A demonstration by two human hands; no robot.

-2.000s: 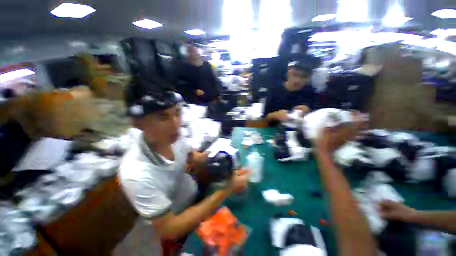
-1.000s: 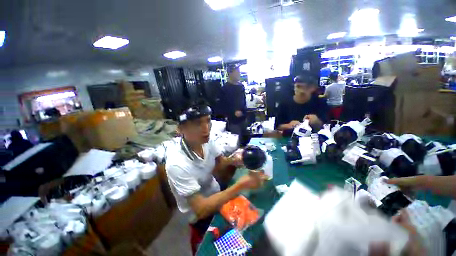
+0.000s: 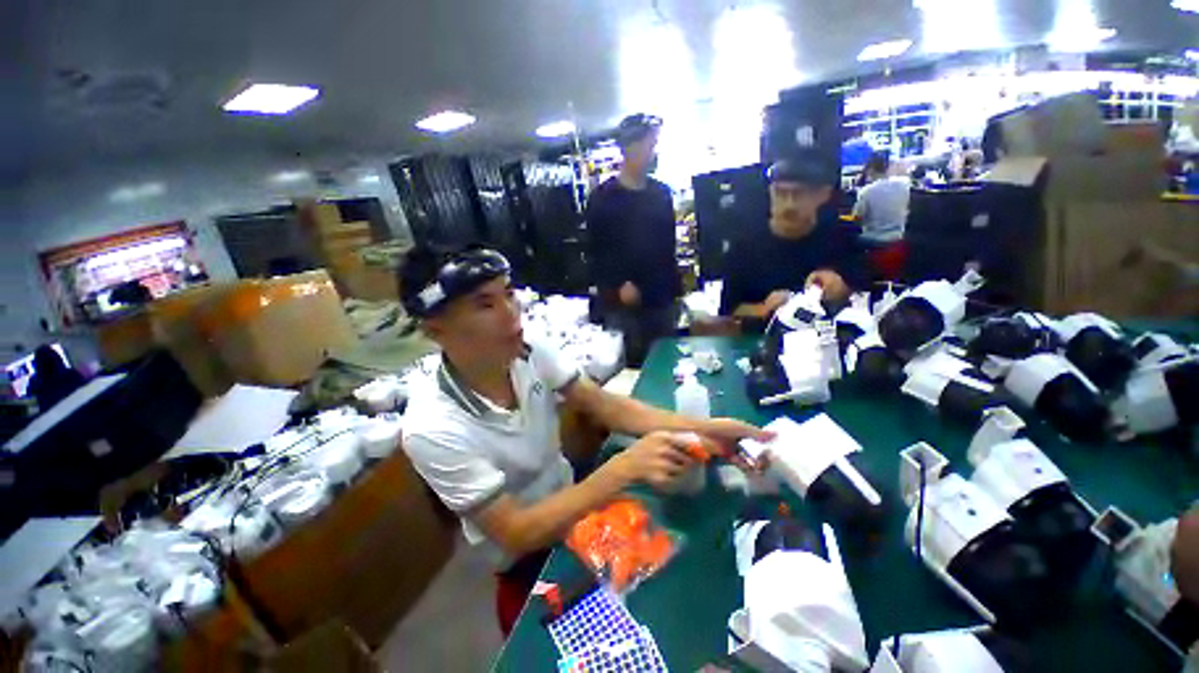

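Observation:
Neither of my hands can be made out. A blurred patch of skin is cut off by the right edge beside a white-and-black camera (image 3: 1147, 563); I cannot tell whose it is. Nearest in front, a white-and-black camera (image 3: 799, 598) lies on the green table. Another camera (image 3: 818, 454) is tilted at the hands of a seated worker in a white shirt (image 3: 463, 440). That worker holds a small orange item (image 3: 700, 448) against its near side. More cameras (image 3: 966, 526) lie at the right.
An open bag of orange pieces (image 3: 622, 542) and dotted sticker sheets (image 3: 605, 638) lie at the table's left edge. A squeeze bottle (image 3: 690, 398) stands behind. Cartons of bagged cameras (image 3: 349, 559) are on the left. A worker in black (image 3: 789, 256) sits at the far side.
The blurred white object and the hands at the lower right are gone from view. The white-shirted worker's hands have moved from a dark round thing to the white camera. The view is sharper.

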